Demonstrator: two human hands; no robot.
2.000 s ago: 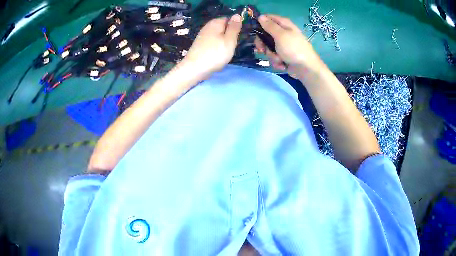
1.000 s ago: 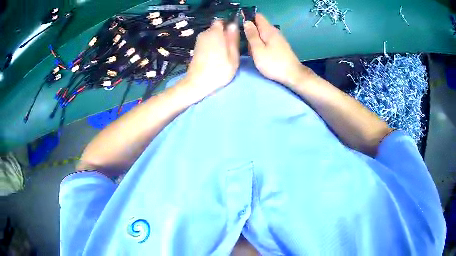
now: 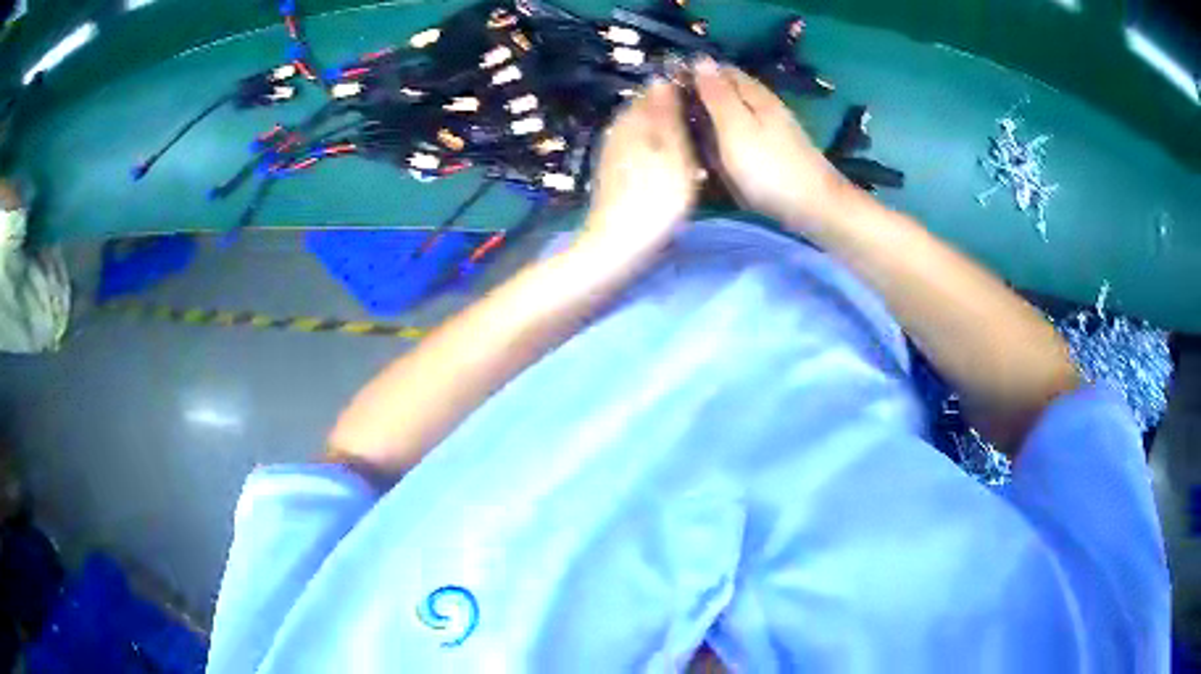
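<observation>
My left hand (image 3: pixel 645 165) and my right hand (image 3: pixel 764 142) are close together at the near edge of the pile, fingers pointing away from me. A dark, narrow unit (image 3: pixel 701 132) shows between them, pressed from both sides; its far end at the fingertips is blurred and its underside is hidden. The pile of black wired units (image 3: pixel 494 99), with cream and orange patches and red and blue wire tips, lies on the green bench (image 3: pixel 948 125), left of and beyond my hands.
A small heap of silvery clips (image 3: pixel 1017 171) lies on the bench at right. The bulk clip pile (image 3: pixel 1120 358) is partly behind my right arm. Black units (image 3: pixel 863 165) lie just right of my right hand. Another person's pale sleeve (image 3: pixel 29 283) shows at the left edge.
The view has swung, so pile and clips appear further right. The units right of my right hand now show clearly. My hands have come closer together around the dark unit.
</observation>
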